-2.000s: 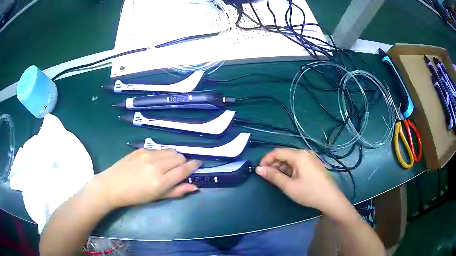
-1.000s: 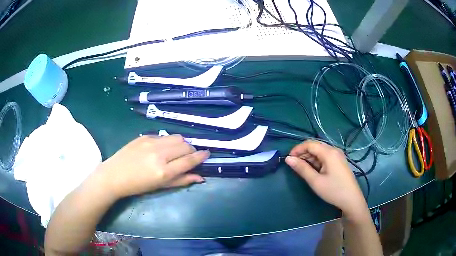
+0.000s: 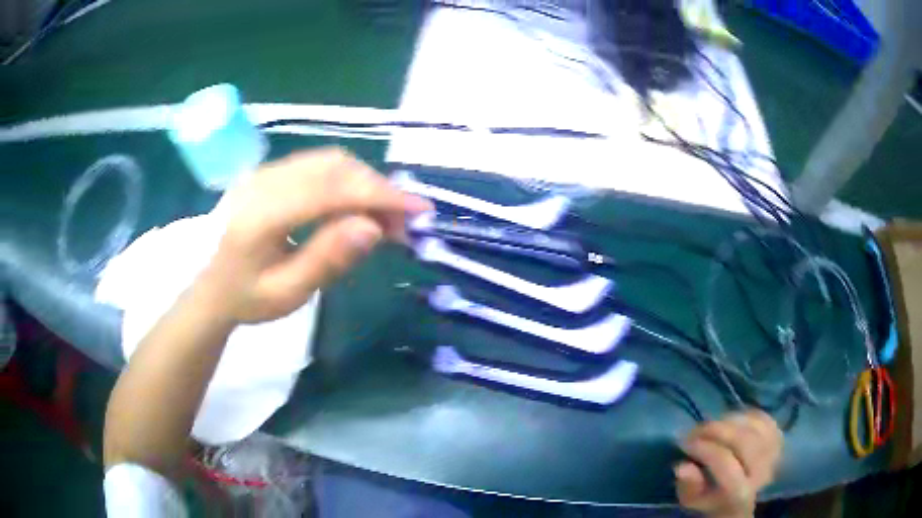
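Several pen-shaped devices lie in a row on the dark green bench, blurred by motion. The nearest pen [image 3: 536, 382] shows its white-lavender side, with a black lead at its rear. The second pen from the back [image 3: 500, 238] lies with its black face up. My left hand [image 3: 303, 233] is over its front end, thumb and forefinger apart, a fingertip at or just above the pen. My right hand [image 3: 733, 460] is low right near the bench edge, fingers curled, close to the nearest pen's lead; whether it holds the lead is hidden.
A white cloth [image 3: 253, 374] lies left, below a light-blue cylinder [image 3: 217, 137]. A clear coil [image 3: 101, 212] is far left. Clear filament loops [image 3: 718, 314] and black leads lie right, beside scissors [image 3: 872, 410] and a cardboard tray [image 3: 910, 304]. Behind is a white board [image 3: 465, 91] under a black box [image 3: 642, 46].
My left hand has left the nearest pen and moved up to the second pen's front end. My right hand has moved away from that pen's rear, down and right. The view has shifted.
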